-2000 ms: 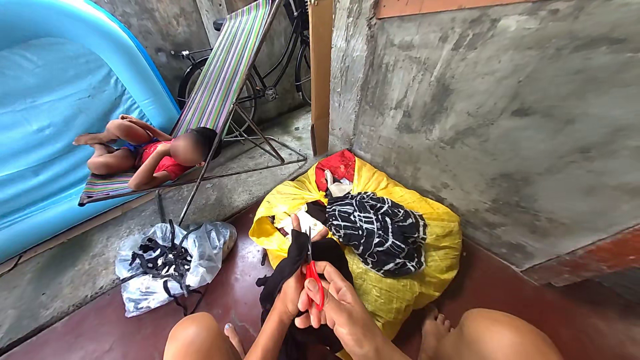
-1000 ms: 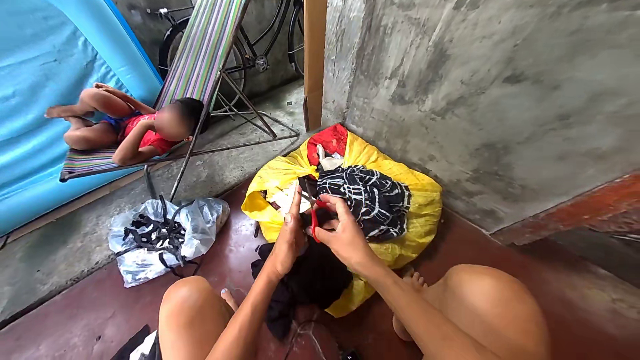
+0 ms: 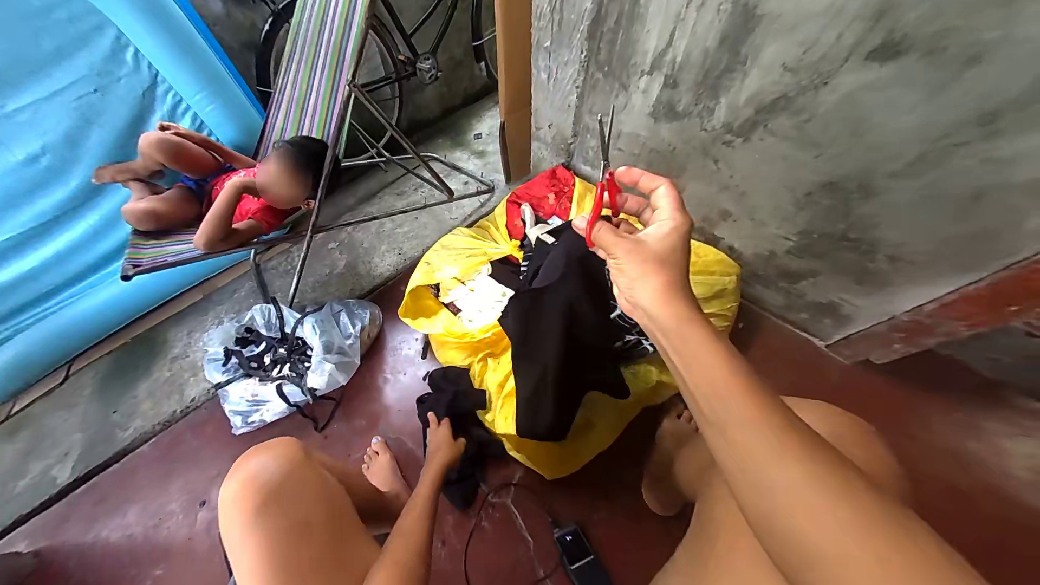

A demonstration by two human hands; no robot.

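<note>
My right hand [image 3: 646,236] is raised over the yellow sack [image 3: 463,260], holding red-handled scissors [image 3: 603,191] with the blades pointing up and slightly apart. A black cloth [image 3: 561,325] hangs below the scissors, over the sack's front; whether my right hand also holds it cannot be told. Low on the left, my left hand [image 3: 443,445] is on a bunched dark cloth [image 3: 455,398] on the floor; its grip on the cloth is partly hidden. Red fabric [image 3: 543,199] and a white cloth lie at the sack's mouth.
A clear plastic bag [image 3: 337,337] with black strips [image 3: 272,353] sits at left. Behind it, a person [image 3: 244,195] lies on a striped folding chair [image 3: 313,73] beside a blue inflatable pool [image 3: 73,162]. A black device [image 3: 577,552] with a cable lies between my feet. A concrete wall [image 3: 796,146] stands right.
My hands were close together in front of the sack and have moved apart. The right has risen with the scissors, the left is lower. Black cloth now covers much of the patterned fabric.
</note>
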